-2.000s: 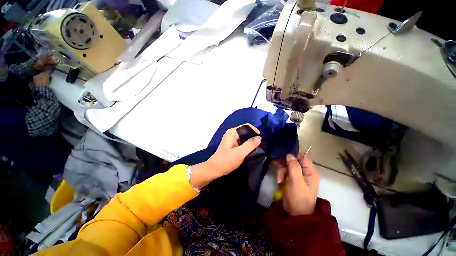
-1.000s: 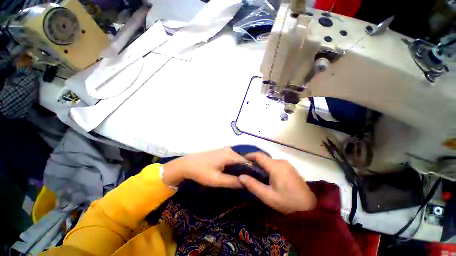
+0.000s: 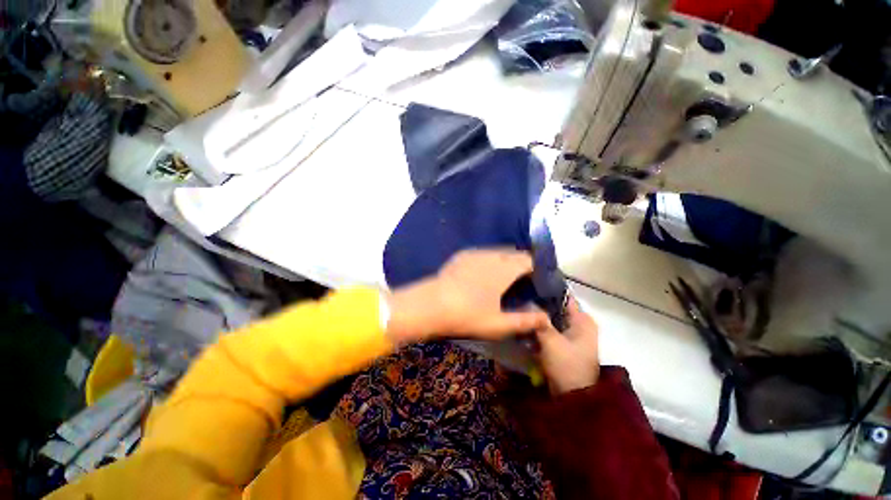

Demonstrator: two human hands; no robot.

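A navy cut piece [image 3: 459,220] lies on the white table left of the needle, with a dull grey-black flap at its far end. Its near edge runs into both hands. My left hand [image 3: 479,293], bare and slightly blurred, holds the near edge of the cloth. My right hand [image 3: 570,342] pinches the same edge just to the right. A small yellow bit, perhaps a tool handle, shows under my right hand; its shaft cannot be made out. The lockstitch machine [image 3: 674,107] stands right of the cloth, its needle area beside the cloth's right edge.
Open dark scissors [image 3: 705,327] with a black cord lie right on the table beside a flat black rectangle [image 3: 796,389]. A navy-and-white piece [image 3: 708,229] sits under the machine arm. White strips [image 3: 283,117] lie at the back left. Another person's checked sleeve [image 3: 70,146] shows far left.
The navy cloth was at the needle, then bunched in both hands near the lap. Now it lies spread on the table, and my hands have moved slightly away from my body with its edge.
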